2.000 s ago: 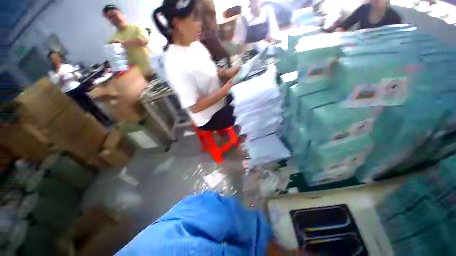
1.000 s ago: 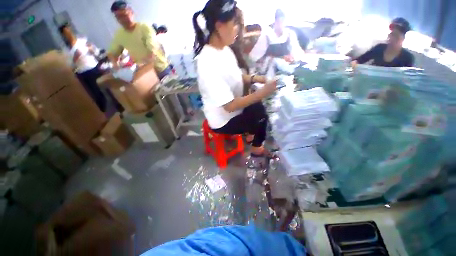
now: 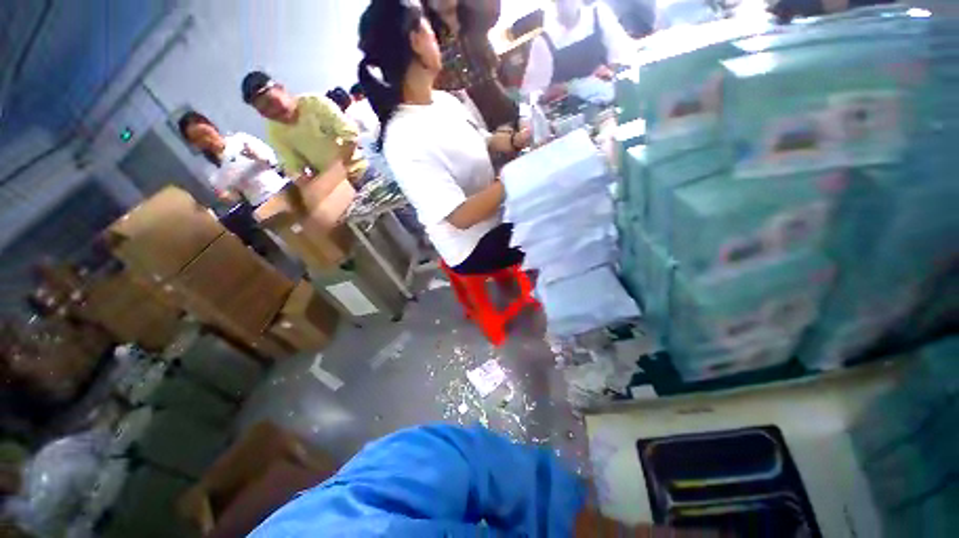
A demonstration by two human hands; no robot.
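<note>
My left arm in a blue sleeve reaches in from the bottom edge. Only a blurred strip of my left wrist or hand shows past the cuff, cut off by the bottom edge. What it holds is hidden. My right hand is out of the picture. In front lies a cream printed board with a black panel showing curved bright lines. Behind it stands a tall wall of teal product boxes. More teal boxes are at the right edge, blurred.
White packed mailers are stacked left of the teal wall. Beside them a person in a white shirt sits on a red stool. Other people are behind. Brown cartons stand at left. An open carton and litter are on the floor.
The view has tilted and shifted. The teal wall looks larger, and the seated person and white stack appear further left. More of my blue sleeve shows, with a strip of wrist or hand.
</note>
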